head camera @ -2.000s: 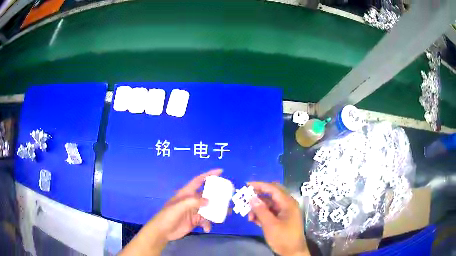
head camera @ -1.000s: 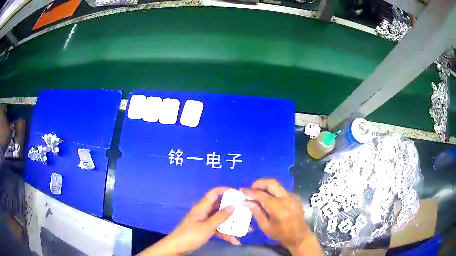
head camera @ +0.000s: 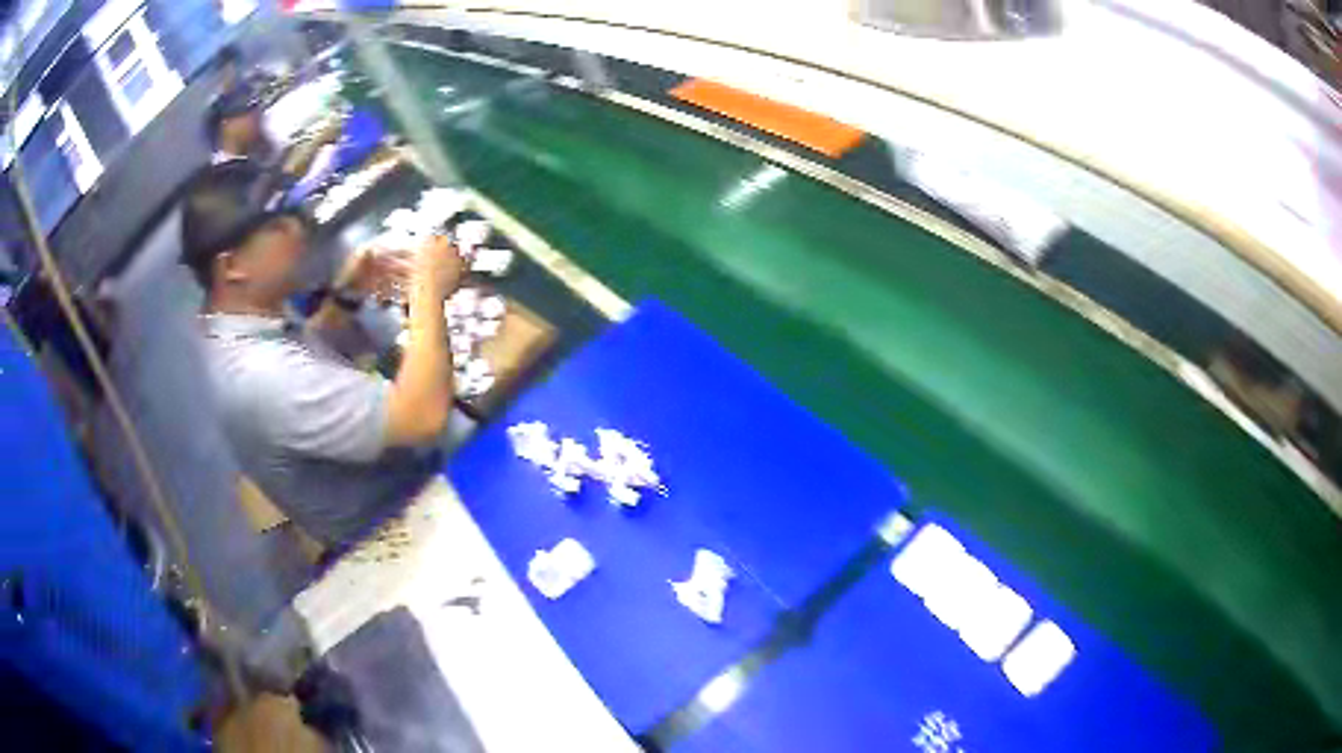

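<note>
Neither of my hands can be made out in the picture. The left blue mat [head camera: 765, 441] lies in front of me, tilted in the view. On it are a small loose pile of white part-built assemblies [head camera: 626, 466], a separate white piece [head camera: 561, 568] near its front edge and another white piece [head camera: 704, 586] near its right side. The right blue mat [head camera: 824, 691] is cut off by the bottom edge. Several white housings [head camera: 964, 589] lie in a row at its back, with one housing [head camera: 1041, 658] slightly apart.
A person [head camera: 317, 368] in a grey shirt and dark cap sits at the left, hands over white parts [head camera: 474, 316] and cardboard [head camera: 518, 346]. Another person [head camera: 236, 125] sits beyond. The green conveyor belt [head camera: 883, 309] runs behind the mats. A pale shelf edge crosses the upper right.
The view has swung left and tilted, bringing the seated people into sight. My hands, the housing they held, the clear bag and the bottle are out of the picture.
</note>
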